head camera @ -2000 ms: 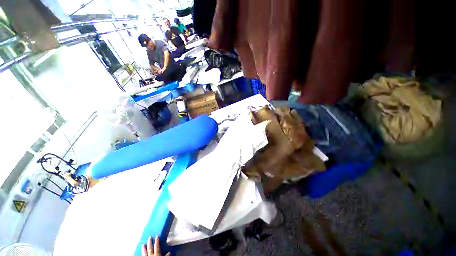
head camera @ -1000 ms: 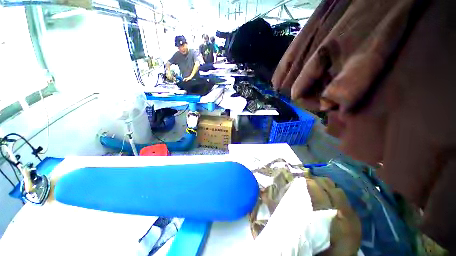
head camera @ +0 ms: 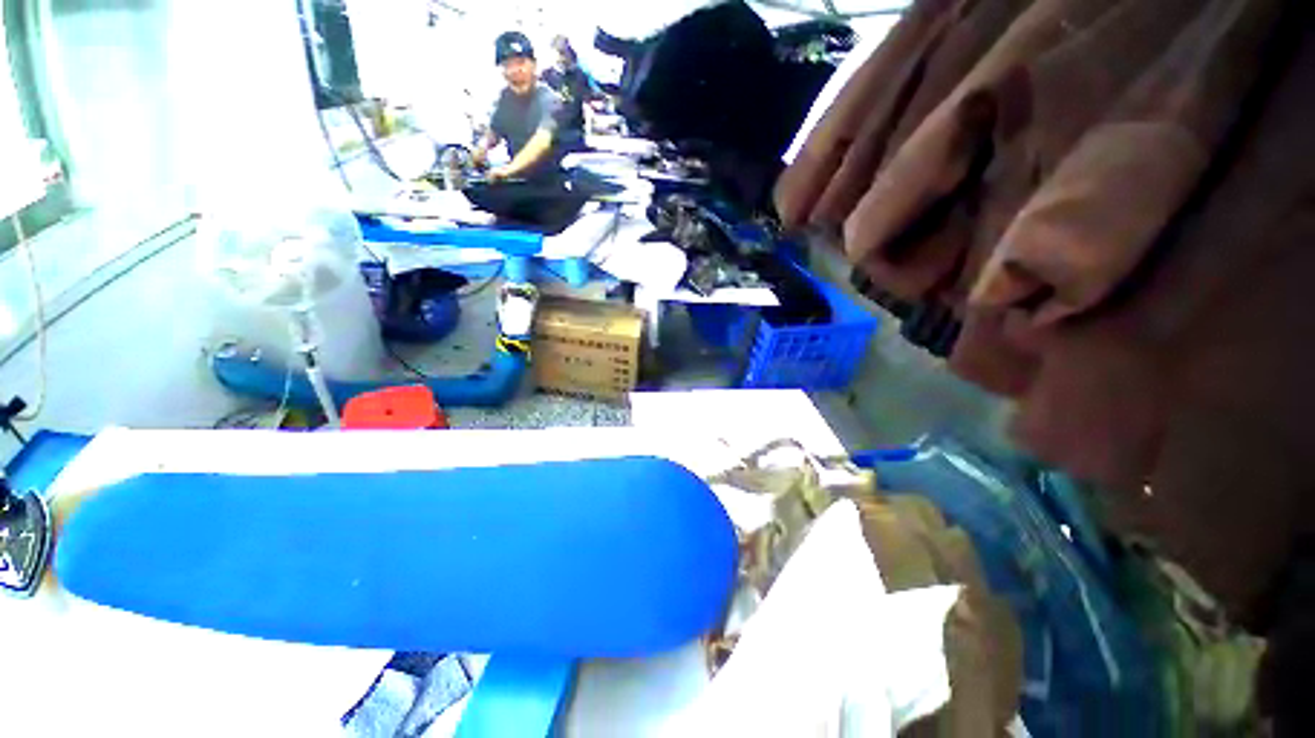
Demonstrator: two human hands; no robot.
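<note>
Neither of my hands is in the picture. Nearest in front of me is the long padded blue ironing arm [head camera: 404,555], lying across above the white-covered table [head camera: 188,670]. A steam iron [head camera: 22,541] stands at its left end, cut off by the picture's edge. White cloth or paper pieces [head camera: 822,649] lie right of the arm's rounded end, partly over brown cloth [head camera: 923,555]. Small grey and dark cloth pieces [head camera: 411,692] show below the arm, beside its blue support [head camera: 519,696].
Brown garments [head camera: 1067,245] hang close on the right. A blue crate [head camera: 815,339], a carton [head camera: 589,346], a red stool [head camera: 392,408] and a white fan [head camera: 296,274] stand beyond the table. A person [head camera: 522,123] in a cap is at a further table.
The left hand seen at the bottom edge two seconds ago is out of view. My view has turned toward the blue arm and come level; the iron has shifted to the left edge.
</note>
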